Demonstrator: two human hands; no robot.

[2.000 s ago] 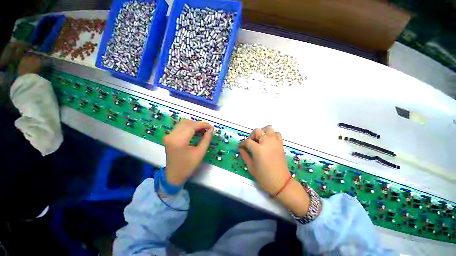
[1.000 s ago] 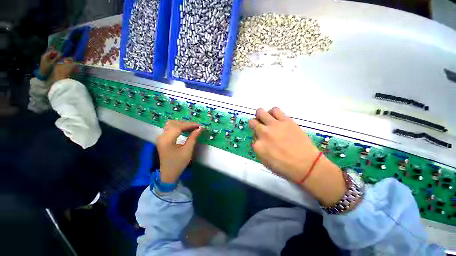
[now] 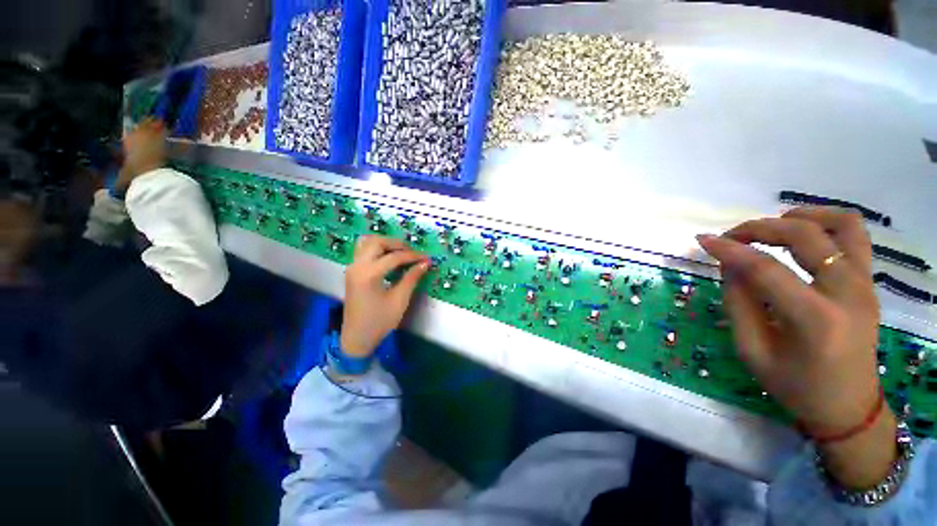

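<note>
A long strip of green circuit boards (image 3: 575,305), dotted with small parts, runs across the view along the near table edge. My left hand (image 3: 378,293), with a blue wrist band, is over the strip at centre left. Its thumb and index fingertips nearly meet; whether a tiny part is between them cannot be told. My right hand (image 3: 807,313), with a ring, red cord and metal watch, is raised over the right part of the strip. Its thumb and fingers are apart, and no part shows between them. Black strips (image 3: 834,207) lie behind it, partly hidden by it.
Two blue bins (image 3: 367,103) of small silvery cylinders stand behind the strip. A cream loose pile (image 3: 586,77) lies right of them. Reddish-brown parts (image 3: 231,101) and a smaller blue bin (image 3: 185,101) are left. A neighbouring worker's hand (image 3: 145,147) and white sleeve are at far left.
My right hand has moved from the strip's middle to the right, beside the black strips, and its fingers have opened. My left hand stays over the strip. The camera view has shifted.
</note>
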